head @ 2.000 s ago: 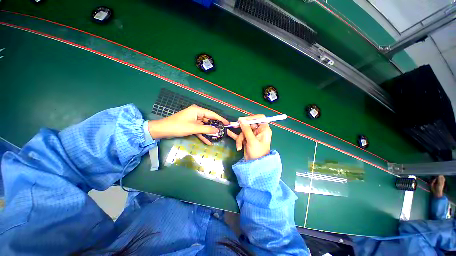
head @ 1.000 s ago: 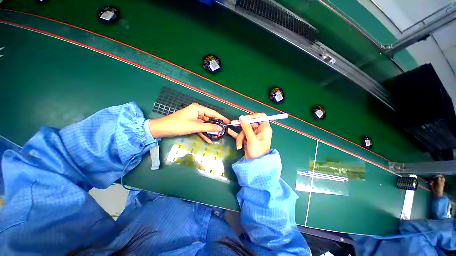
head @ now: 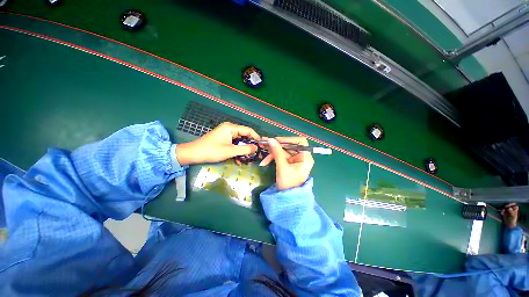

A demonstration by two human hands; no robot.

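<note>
My left hand [head: 214, 145] holds a round black electronic module [head: 246, 152] over the bench; fingers cover part of it. My right hand [head: 293, 165] holds slim tweezers [head: 301, 148] with a white end pointing right. Their tip end reaches the module's upper right side; the exact contact is too small to tell. A glossy clear sheet with yellow patches [head: 235, 184] lies on the green mat just below both hands. A black grid tray [head: 200, 118] lies beyond my left hand, partly covered by it.
The green conveyor belt [head: 191, 40] past the red line carries several round modules [head: 253, 76]. A second film sheet [head: 377, 204] lies to the right. Black stacked trays [head: 490, 125] stand far right. Another person's hand [head: 510, 214] shows at the right edge, near a dark coiled item [head: 474, 212].
The tweezers have turned in my right hand, their white end now lower, and that hand and sleeve shifted slightly left. The belt modules have moved right.
</note>
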